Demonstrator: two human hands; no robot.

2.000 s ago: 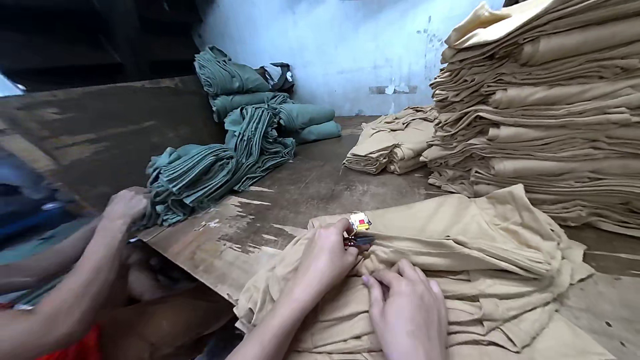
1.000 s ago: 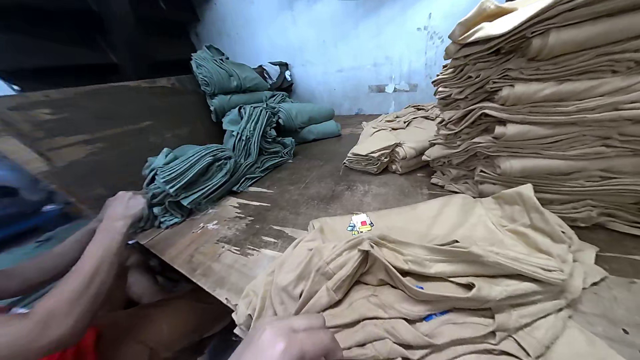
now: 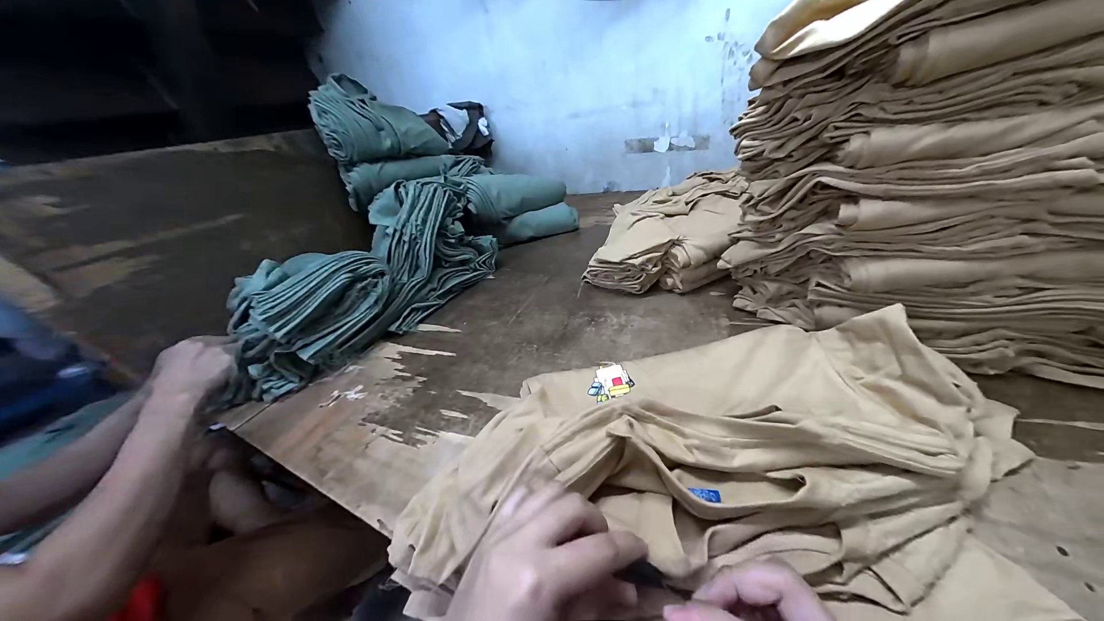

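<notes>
Tan cloth garments lie in a loose, rumpled heap at the front, with a small colourful printed or sewn motif and a blue tag on them. My left hand is over the heap's near edge, its fingers curled and partly blurred. Low in the view, my right hand has thumb and finger close together beside it, cut off by the frame's edge. A small dark thing shows between the hands; its kind and which hand holds it are unclear.
A tall stack of folded tan cloth stands at right, beside a smaller tan pile. Green cloth bundles lie along the wooden partition. At left, another person's hand touches the green cloth by the wooden table edge.
My hands have moved from around the motif to the heap's near edge. My right hand, out of view one second ago, shows again. The blue tag, unseen in the oldest frame, is exposed.
</notes>
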